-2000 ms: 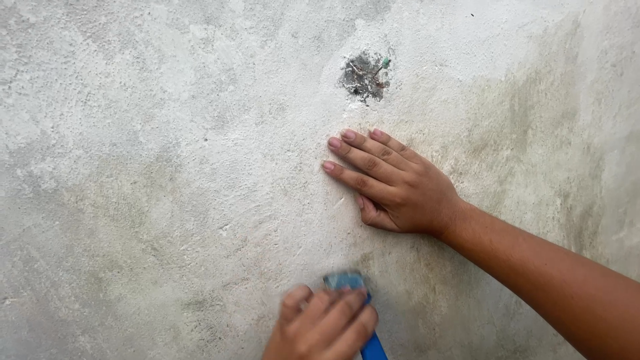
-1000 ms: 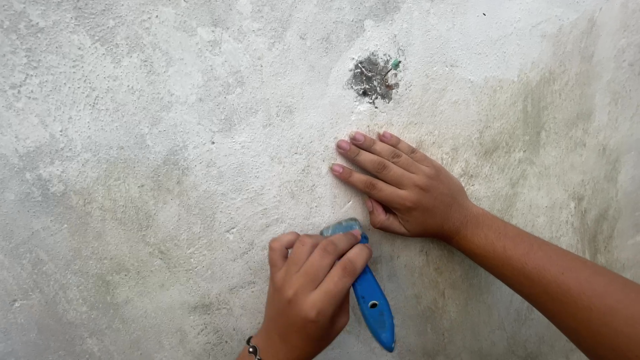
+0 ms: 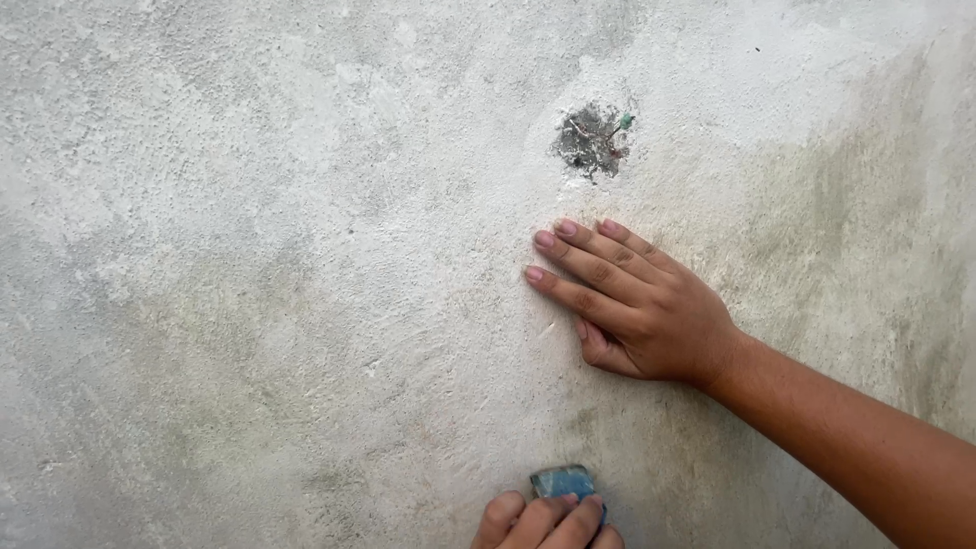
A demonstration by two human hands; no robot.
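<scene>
My right hand (image 3: 648, 305) lies flat against a rough whitish plaster wall (image 3: 343, 267), fingers spread a little and pointing up and left. At the bottom edge of the head view, my left hand (image 3: 545, 522) grips a blue tool (image 3: 564, 482), which looks like a scraper or brush; only its worn, whitish-blue upper part and a bit of its side show. The tool is at the wall, below my right hand. Its handle is hidden by my fingers and the frame edge.
Above my right hand is a rough grey hole (image 3: 591, 141) in the plaster, with thin wires and a small green piece (image 3: 626, 121) sticking out. Greenish-brown stains mark the wall at the right and the lower left.
Compared with one second ago, my left hand and the blue tool have moved down the wall, so the tool's handle no longer shows. My right hand has stayed on the wall below the hole.
</scene>
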